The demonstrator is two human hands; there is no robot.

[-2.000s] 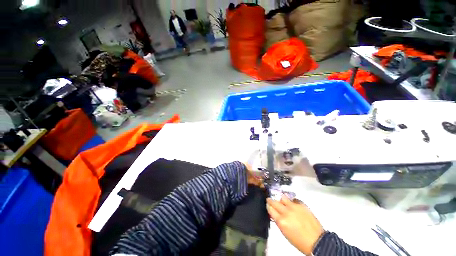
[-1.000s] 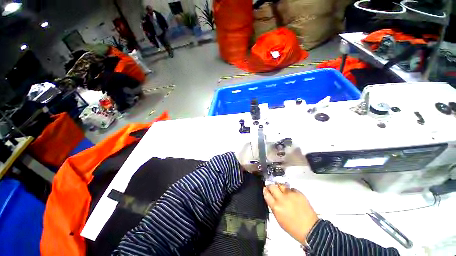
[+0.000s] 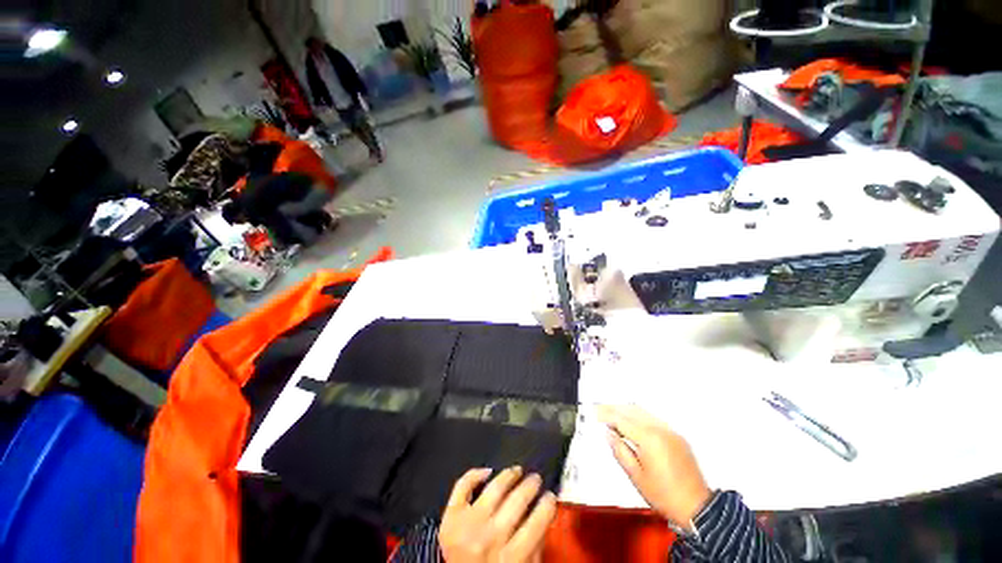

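The black panel lies flat on the white table, its right edge running up to the presser foot and needle. A camouflage strip crosses it. My left hand rests with spread fingers on the panel's near part. My right hand is on the table just right of the panel's edge, thumb and fingers close together; whether it touches the panel is unclear. The sewing machine has a lit control panel. Silver snips lie right of my right hand.
An orange sack drapes along the table's left edge, and orange cloth shows below the near edge. A blue crate stands behind the machine, a blue bin at far left. Filled sacks and a walking person are farther back.
My left hand and striped sleeve have moved from beside the needle to the panel's near part, uncovering it. My right hand has drawn back from the needle. The view has shifted, showing the machine's right end.
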